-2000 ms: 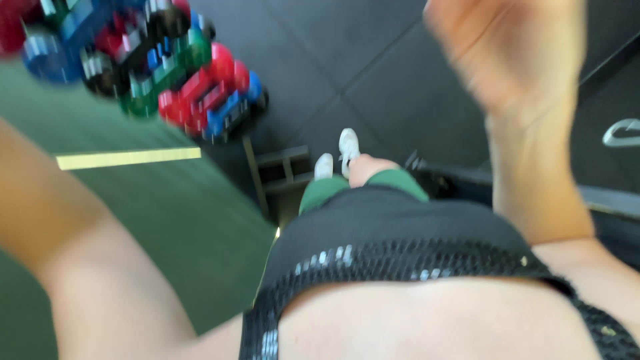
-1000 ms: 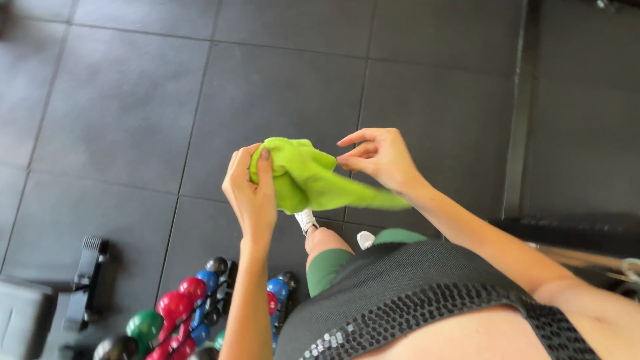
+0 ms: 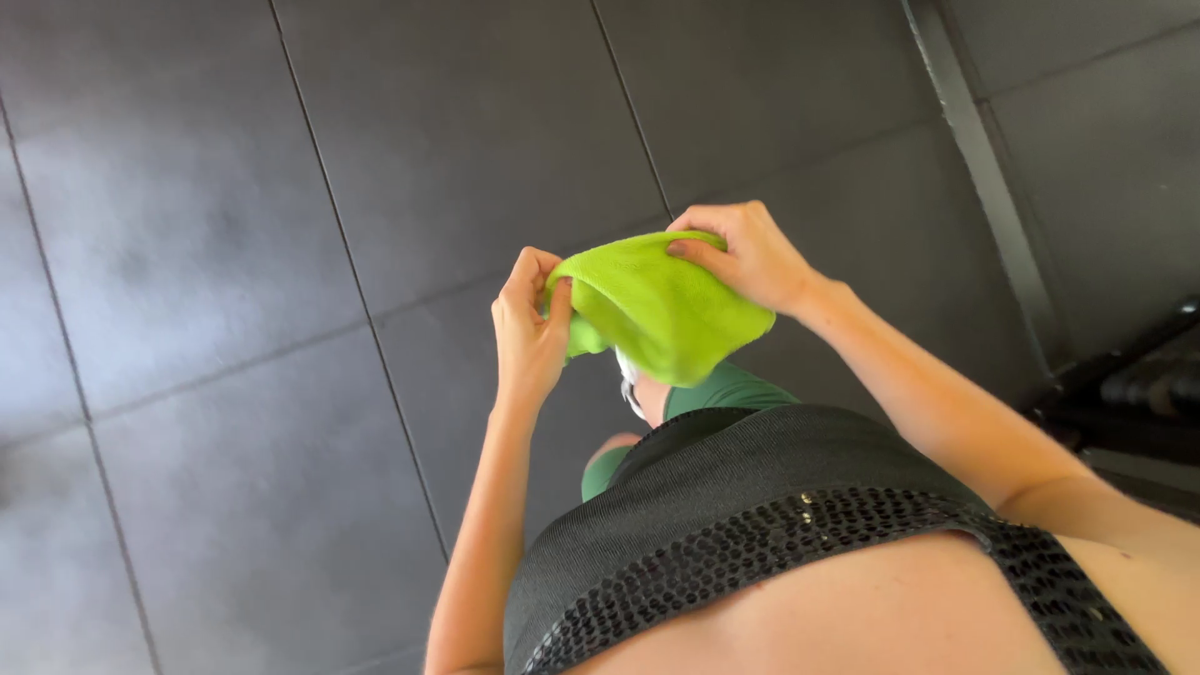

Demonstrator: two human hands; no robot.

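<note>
A lime-green cloth (image 3: 666, 300) hangs between my two hands in front of my waist, its lower part drooping in a loose fold. My left hand (image 3: 532, 323) pinches its left edge between thumb and fingers. At the upper right edge, my right hand (image 3: 745, 251) grips it, thumb on top and the fingers partly hidden behind the fabric. Below the cloth, a white shoe (image 3: 630, 386) is partly covered from sight.
Dark floor tiles (image 3: 216, 234) with thin seams spread beneath me. A metal strip (image 3: 984, 178) runs along the floor at the right. Black equipment (image 3: 1125, 403), hard to make out, stands at the right edge.
One second ago my right hand was beside the bunched cloth; now it grips the cloth, which is more spread out. The view has shifted, and the colourful dumbbells have left it.
</note>
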